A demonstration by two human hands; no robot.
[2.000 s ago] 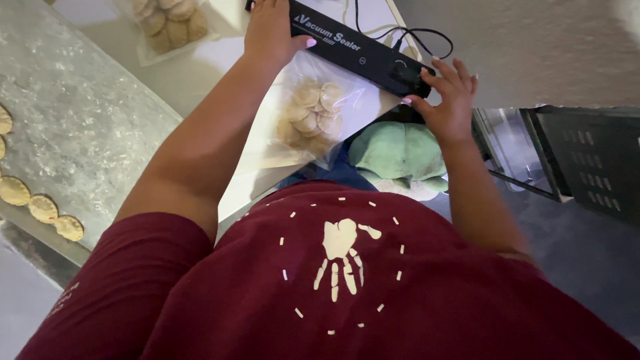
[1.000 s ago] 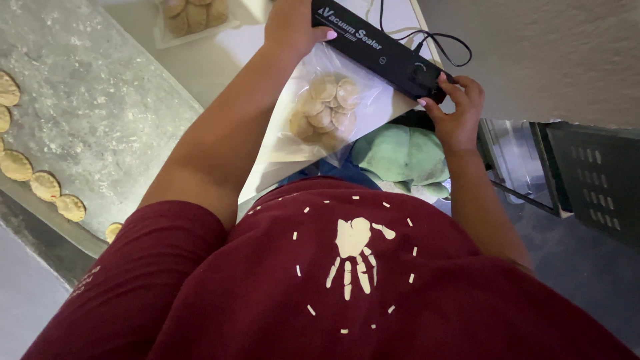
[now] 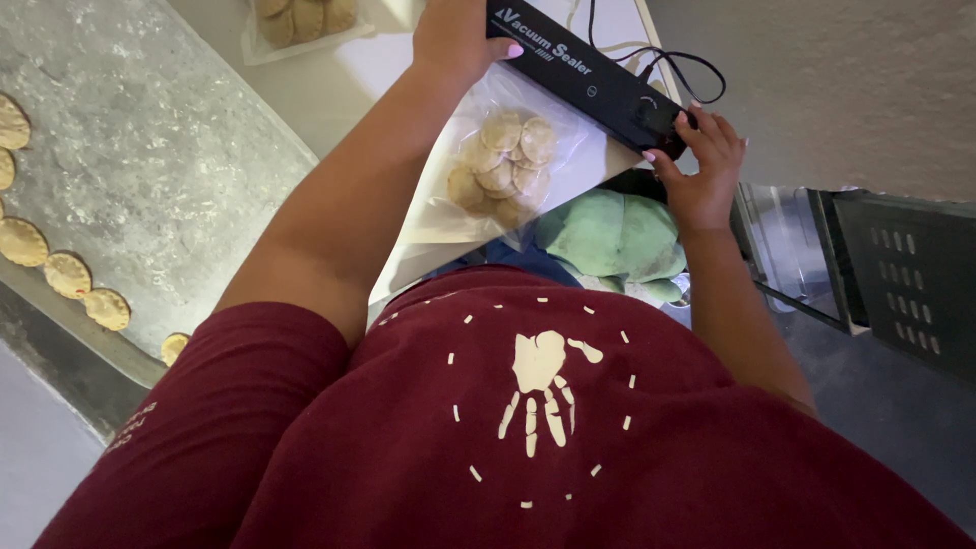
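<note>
A black vacuum sealer [image 3: 587, 80] lies at a slant across the top of the view, on a white table. My left hand [image 3: 461, 38] grips its left end, with the thumb on the front face; the fingers are partly out of sight. At its right end, my right hand [image 3: 701, 164] holds the corner between thumb and fingers, near the dial. Below the sealer lies a clear plastic bag [image 3: 564, 133] holding several small round filled pastries [image 3: 499, 164]. The bag's upper edge meets the sealer, and whether it is clamped inside cannot be seen.
A second bag of pastries [image 3: 309, 19] lies at the top left. On the left, a floured metal tray [image 3: 152, 130] has several pastries [image 3: 67, 273] along its rim. A black cable [image 3: 663, 53] loops behind the sealer. Green cloth [image 3: 610, 232] hangs below the table's edge.
</note>
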